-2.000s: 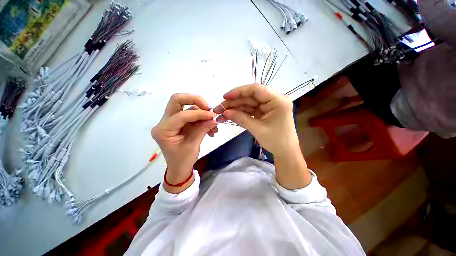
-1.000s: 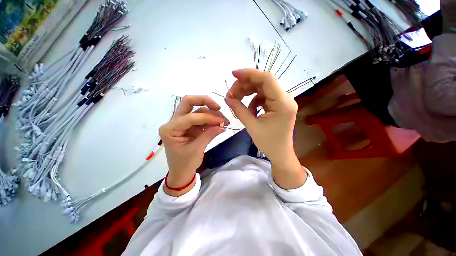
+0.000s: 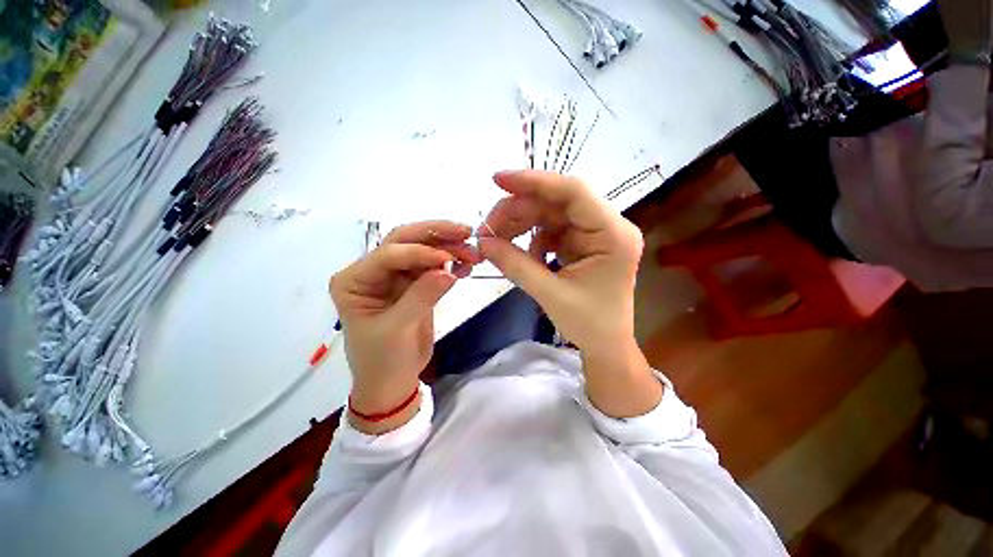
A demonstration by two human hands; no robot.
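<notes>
My left hand [image 3: 394, 305] is bare, with a red cord at the wrist. Its thumb and index finger pinch a tiny white connector housing [image 3: 450, 268], mostly hidden by the fingertips. My right hand [image 3: 575, 261] is bare. Its thumb and index finger pinch a hair-thin lead wire [image 3: 487, 226] close to the left fingertips. Another thin dark wire runs from the left fingertips towards the right palm. Whether a wire tip sits in the housing is too small to tell.
Cable bundles [image 3: 129, 277] lie at left. A single cable with an orange-red band [image 3: 319, 354] runs beside my left hand. Loose wires [image 3: 562, 136] lie beyond my right hand. Cables [image 3: 602, 35] lie at the top. A person's sleeve [image 3: 909, 180] and a red stool [image 3: 751, 272] are at right.
Since one second ago my right hand has come down and closer to my left fingertips. Two seconds ago the fingertips were together; they then parted. The whole view has shifted slightly.
</notes>
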